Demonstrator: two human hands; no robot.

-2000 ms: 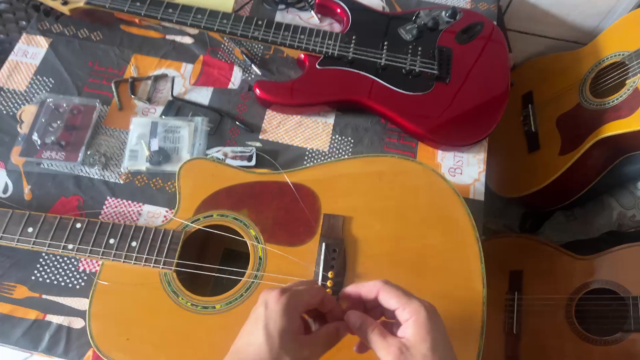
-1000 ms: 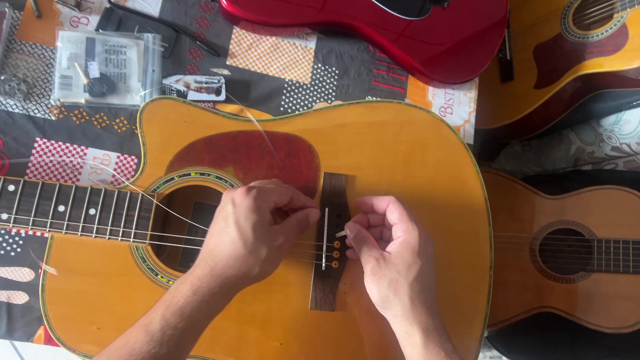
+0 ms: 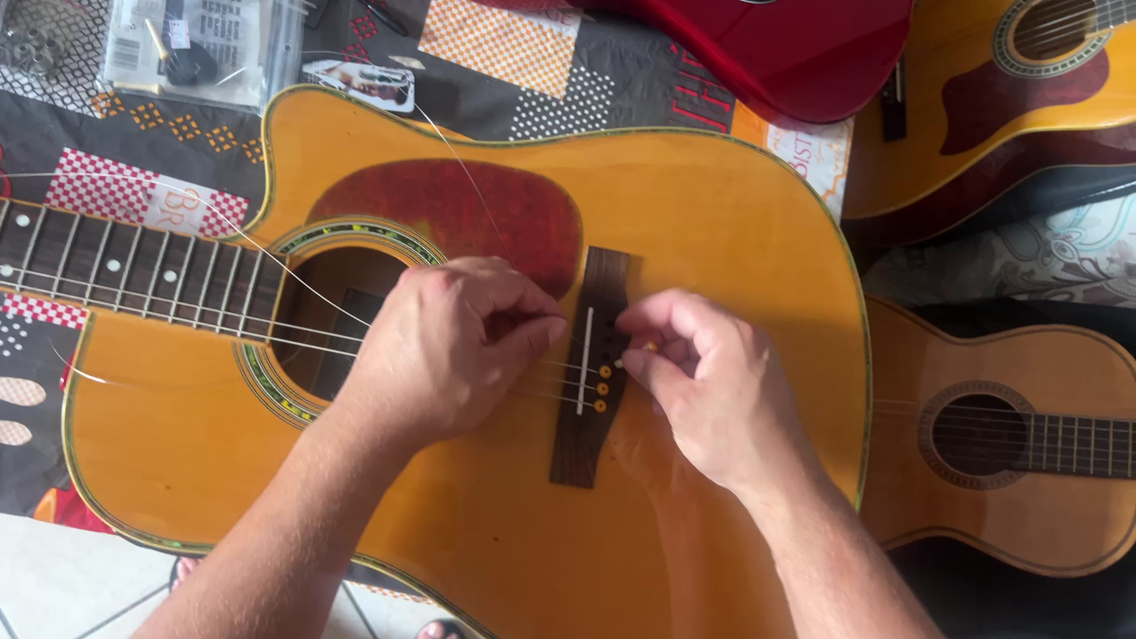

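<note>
An acoustic guitar [image 3: 745, 222] lies face up under both hands, its neck [image 3: 133, 266] toward the left. Just left of the bridge [image 3: 575, 444], my left hand [image 3: 453, 346] pinches a thin guitar string [image 3: 311, 288] between thumb and forefinger. On the bridge's other side, my right hand [image 3: 710, 382] holds a small cream bridge pin [image 3: 650, 347] at its fingertips. Several bridge pins [image 3: 603, 389] sit in the lower bridge holes beside the white saddle [image 3: 585, 359]. Strings run from them over the sound hole [image 3: 333, 275], partly behind my left hand. The dark red pickguard [image 3: 479, 209] lies above.
A red electric guitar [image 3: 781, 53] lies beyond on the patterned tablecloth [image 3: 497, 44]. Two more acoustic guitars [image 3: 1003, 142] [image 3: 1056, 364] are at the right. Clear plastic packets [image 3: 204, 44] lie at the upper left. A loose string end [image 3: 84, 373] sticks out near the guitar's lower left.
My hands were together at the bridge two seconds ago; now they are apart, my left hand left of the saddle. The view has moved closer to the bridge.
</note>
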